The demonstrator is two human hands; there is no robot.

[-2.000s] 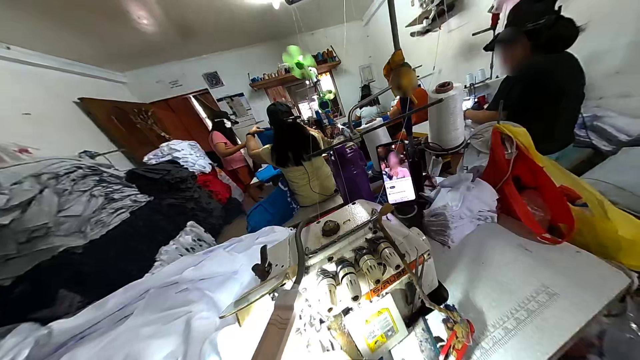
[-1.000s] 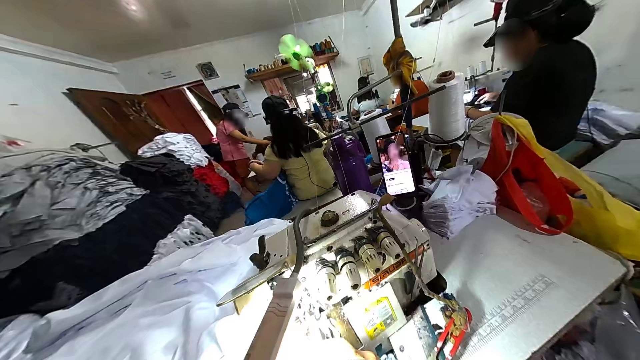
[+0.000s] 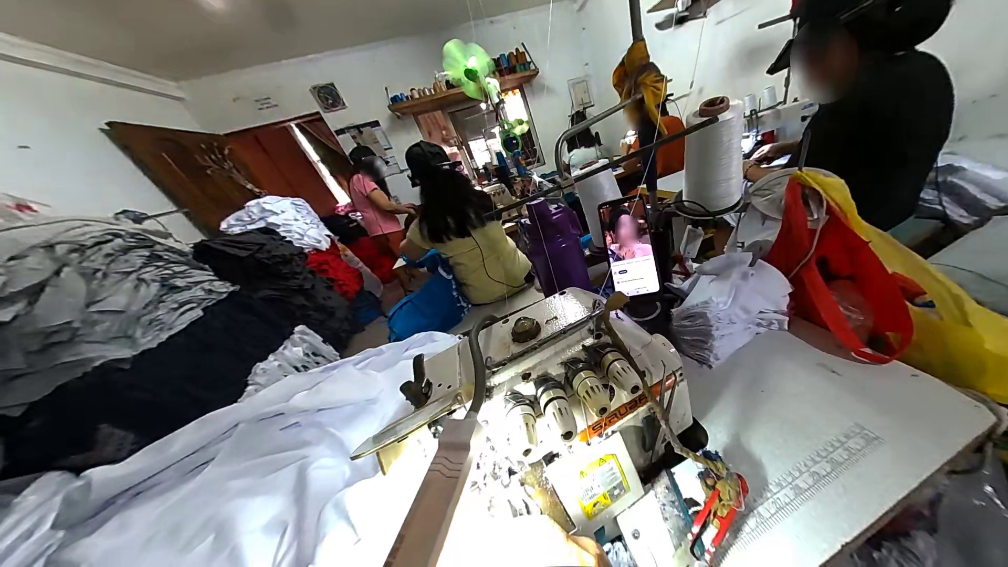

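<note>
A white Siruba overlock sewing machine point(image 3: 551, 323) stands in the middle, with several tension dials point(image 3: 587, 386) on its front. A bright lamp on a bent arm point(image 3: 441, 488) floods the sewing area with light. At the bottom edge, beside the machine's lower front, part of a hand point(image 3: 579, 547) shows, apparently my left hand. It is washed out by glare, and its grip is hidden. My right hand is not visible. Red-handled thread snips point(image 3: 718, 512) hang at the machine's right side. White fabric point(image 3: 260, 457) lies heaped to the left.
Right of the machine are a white table point(image 3: 827, 409) with a printed ruler, stacked white cloth pieces point(image 3: 736, 303), a red bag point(image 3: 835, 276) and a yellow bag point(image 3: 961, 339). A phone point(image 3: 630, 252) and thread cones point(image 3: 713, 161) stand behind. Garment piles fill the left. Several people sit or stand around.
Part of a hand now shows more plainly at the bottom edge. The seated person in the yellow top, bent to the left two seconds ago, now sits more upright.
</note>
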